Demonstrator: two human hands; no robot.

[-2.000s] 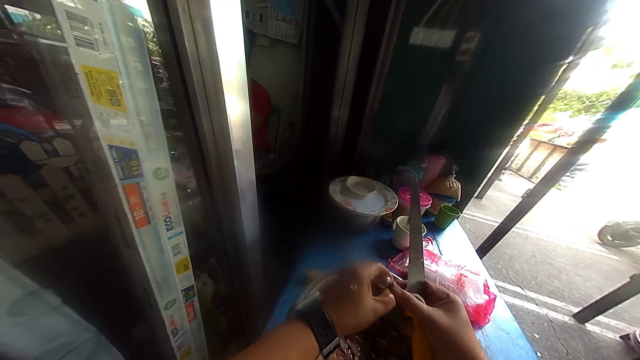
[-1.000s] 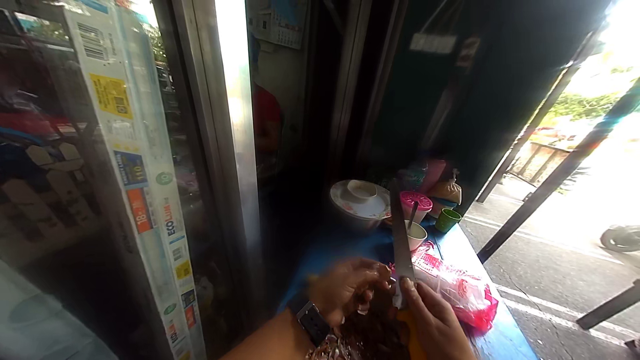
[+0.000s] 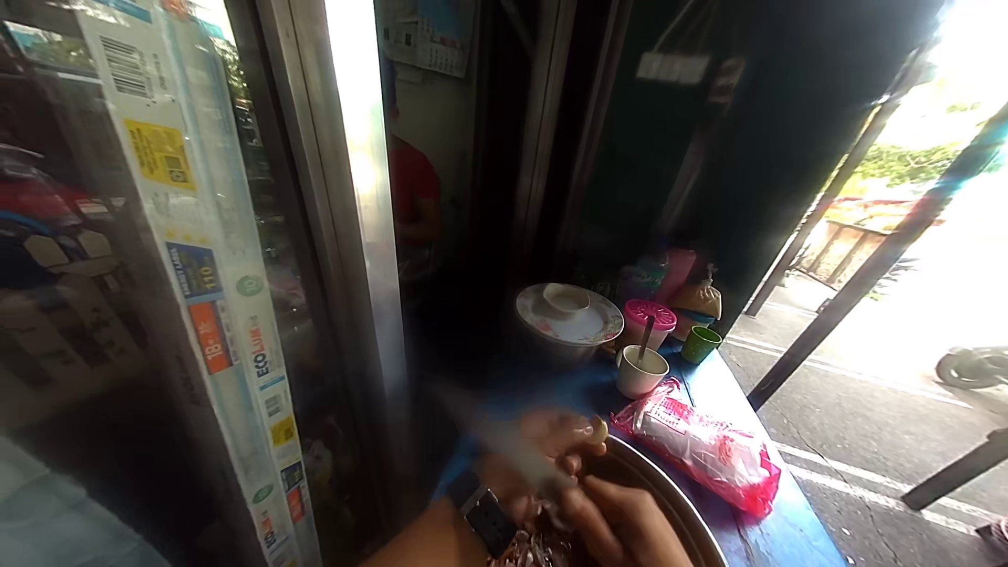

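My left hand (image 3: pixel 551 449), with a dark watch on its wrist, pinches a small pale piece of food (image 3: pixel 600 430) between its fingertips. Beside it, my right hand (image 3: pixel 626 516) is closed around a knife, whose handle is hidden. The knife's blade (image 3: pixel 512 449) is blurred and points up and left, across in front of my left hand. Both hands are over a large round metal basin (image 3: pixel 683 512). Reddish-brown pieces (image 3: pixel 539 543), perhaps onion or shallot peelings, lie in the basin, partly covered by my wrist and fingers.
On the blue table (image 3: pixel 720 425) are a pink-and-clear plastic bag (image 3: pixel 709 449), a white cup (image 3: pixel 639 378) with a utensil, a green cup (image 3: pixel 700 345), a pink-lidded tub (image 3: pixel 650 316) and a covered bowl (image 3: pixel 591 319). A glass-doored cabinet (image 3: pixel 354 236) stands left. A person (image 3: pixel 413 189) is behind.
The knife blade stood nearly upright to the right of my left hand; it now slants up and left across it. The basin's rim shows more plainly.
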